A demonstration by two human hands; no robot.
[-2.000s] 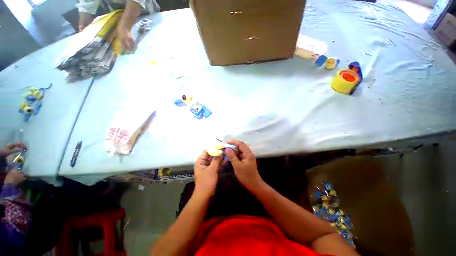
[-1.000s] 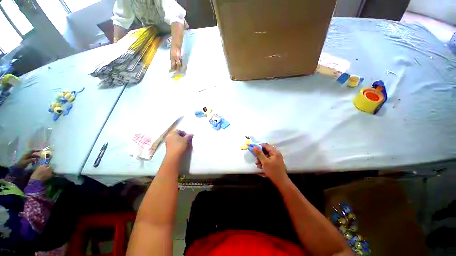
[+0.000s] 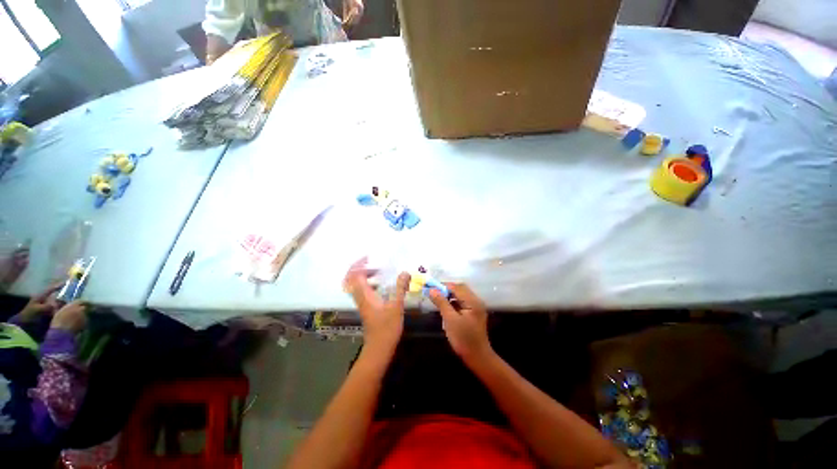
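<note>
My right hand (image 3: 465, 322) holds a small blue-and-yellow toy (image 3: 428, 284) near the table's front edge. My left hand (image 3: 378, 307) is just left of it, thumb beside the toy's yellow part and fingers spread. A faint, shiny, clear film seems to lie between the hands; whether my left fingers grip it is too washed out to tell. The stack of clear bags with pink-red print (image 3: 266, 256) lies left of my hands. More blue-and-yellow toys (image 3: 393, 210) lie loose on the table beyond my hands.
A large brown carton (image 3: 509, 69) stands on the table. A tape roll (image 3: 680, 179) is at right, a dark pen-like stick (image 3: 182, 273) at left. Flat yellow-grey packaging (image 3: 234, 96) lies far left. Bagged toys (image 3: 633, 417) sit low right. Other people's hands are at left and across the table.
My left hand has moved right from the bag stack to beside the toy. My right hand has moved slightly left with the toy. The person across has drawn a hand back from the table.
</note>
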